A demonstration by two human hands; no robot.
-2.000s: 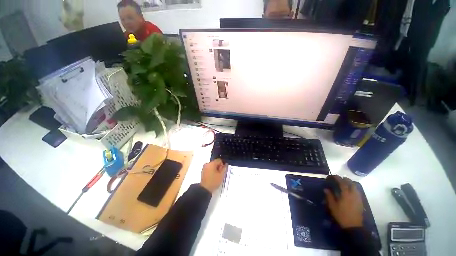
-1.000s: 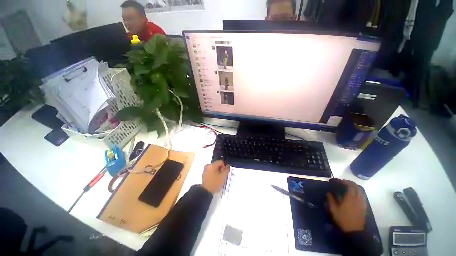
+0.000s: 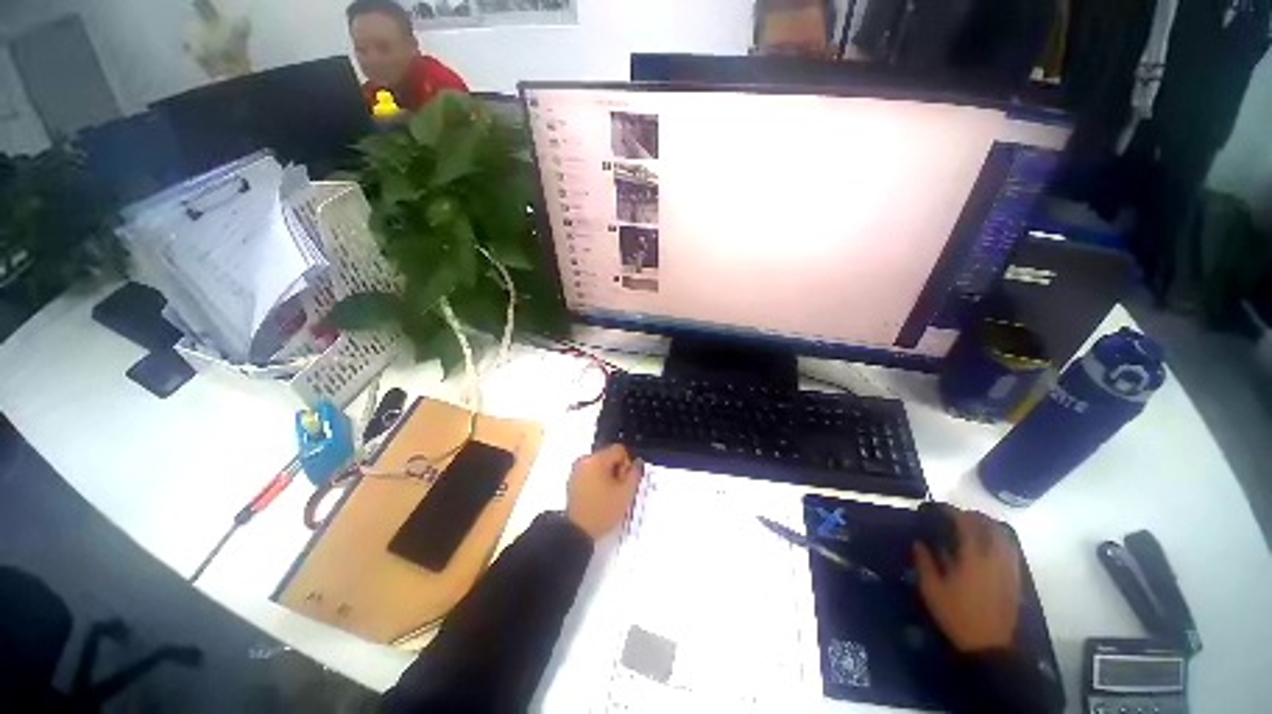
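My right hand point(image 3: 972, 579) rests over the black mouse point(image 3: 937, 527) on the dark mouse pad point(image 3: 872, 635). My left hand point(image 3: 603, 491) is loosely curled at the upper left edge of the white printed paper point(image 3: 718, 572), just below the left end of the black keyboard point(image 3: 760, 430). I see nothing in it. The monitor point(image 3: 781, 223) shows a mostly white window with a column of small photos at the left and a dark strip at the right. A pen point(image 3: 816, 547) lies across the paper and the pad's left edge.
A smartphone point(image 3: 452, 506) lies on a brown folder point(image 3: 349, 575) at the left. Scissors, a blue item point(image 3: 324, 441), a red-handled tool point(image 3: 265, 491), a paper-filled basket point(image 3: 356, 370) and a plant stand beyond. A bottle point(image 3: 1071, 419), stapler point(image 3: 1149, 589) and calculator point(image 3: 1137, 677) are right. Two people sit opposite.
The small photos in the monitor's column have changed. The view has shifted slightly. My right hand stays at the mouse and my left hand stays by the paper's edge.
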